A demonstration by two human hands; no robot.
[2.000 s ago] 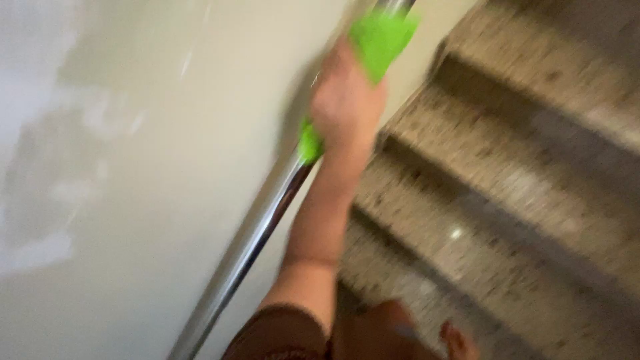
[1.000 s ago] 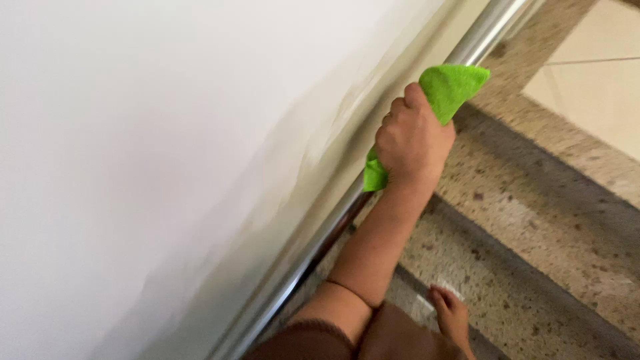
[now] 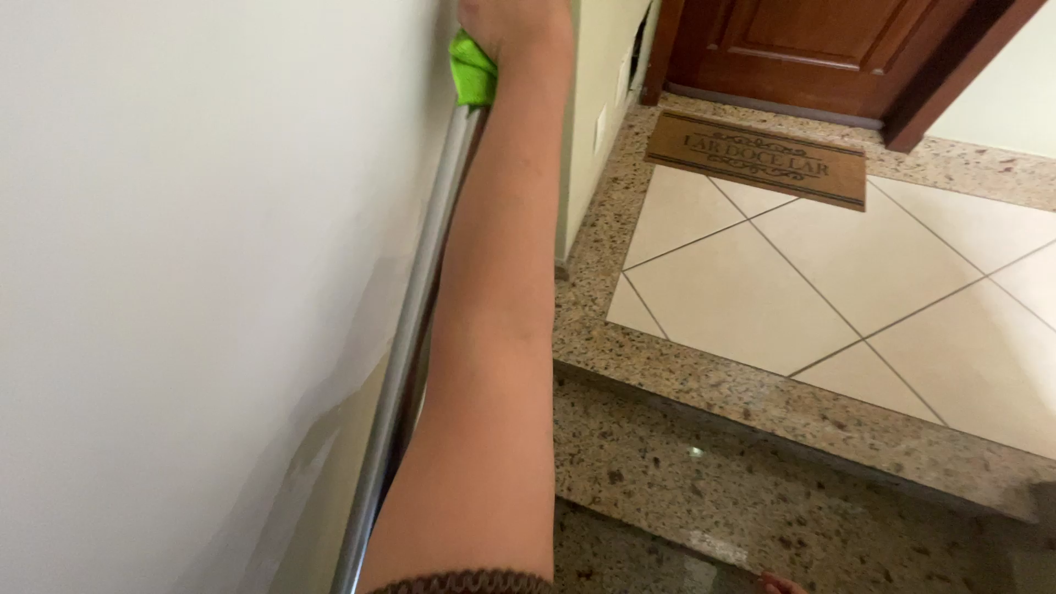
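Observation:
At the top edge, my left hand [image 3: 516,23] is wrapped around a bright green cloth [image 3: 473,76] on the metal handrail [image 3: 404,330]. Only the lower part of the hand shows; its fingers are mostly cut off by the frame. A corner of the cloth hangs out below the hand, against the rail. My bare forearm runs up the middle of the view and covers part of the rail, with a brown sleeve edge at the bottom. My right hand is not in view.
A pale wall [image 3: 206,247] stands left of the rail. Speckled stone steps [image 3: 701,462] rise to a tiled landing [image 3: 759,280], with a brown doormat [image 3: 759,161] bearing writing before a wooden door [image 3: 800,49]. Toes [image 3: 780,584] show at the bottom edge.
My left hand has moved up along the handrail with the green cloth, to the top edge of the view. The view has turned, and the landing, doormat and door have come into sight.

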